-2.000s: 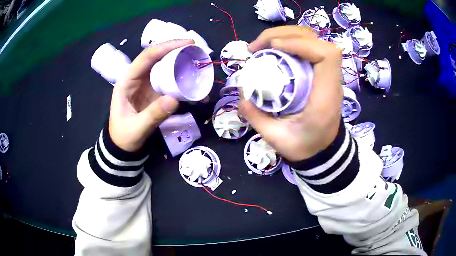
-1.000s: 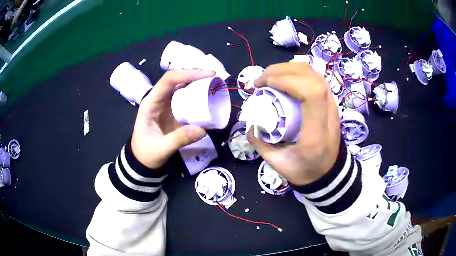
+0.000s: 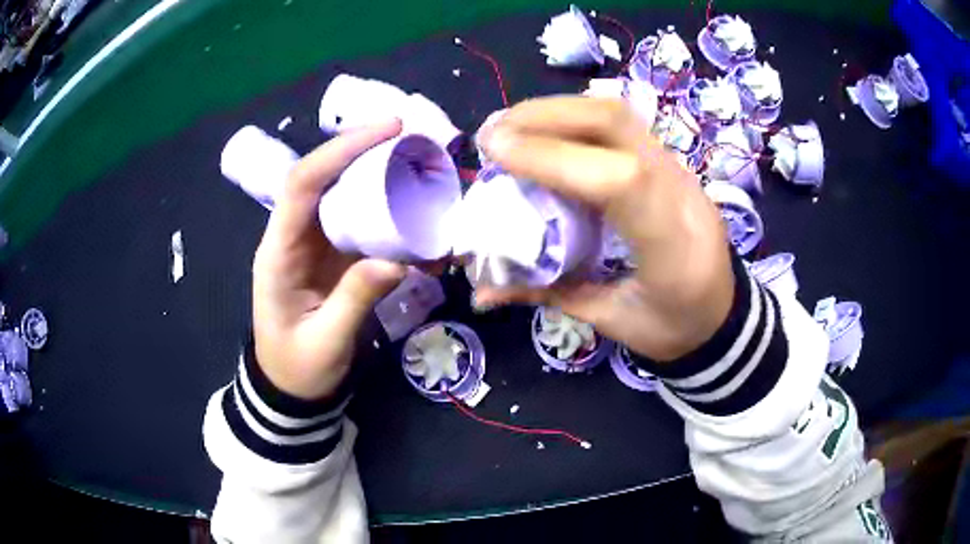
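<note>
My left hand (image 3: 303, 287) holds a lilac-white housing sleeve (image 3: 362, 202), its open mouth turned toward my right hand. My right hand (image 3: 649, 234) grips a lilac fan unit (image 3: 569, 239) with a bright white impeller (image 3: 500, 228) facing left. The impeller is right beside the sleeve's mouth; blur hides whether they touch. Dark and red traces show inside the sleeve. Below the hands, a loose fan unit (image 3: 438, 359) lies on the black surface with a red lead and a tiny white connector (image 3: 585, 444). Another fan unit (image 3: 566, 335) lies under my right hand.
Several fan units (image 3: 715, 101) with red leads lie piled at the upper right. Sleeves (image 3: 255, 165) and a joined pair (image 3: 367, 104) lie behind my left hand. More lilac pieces (image 3: 15, 372) lie at the far left. A blue bin (image 3: 941, 85) stands at the right edge.
The sleeve and the fan unit have come closer together, and the red leads between them no longer show clearly. The sleeve's mouth has turned more toward the camera. The whole view has shifted slightly.
</note>
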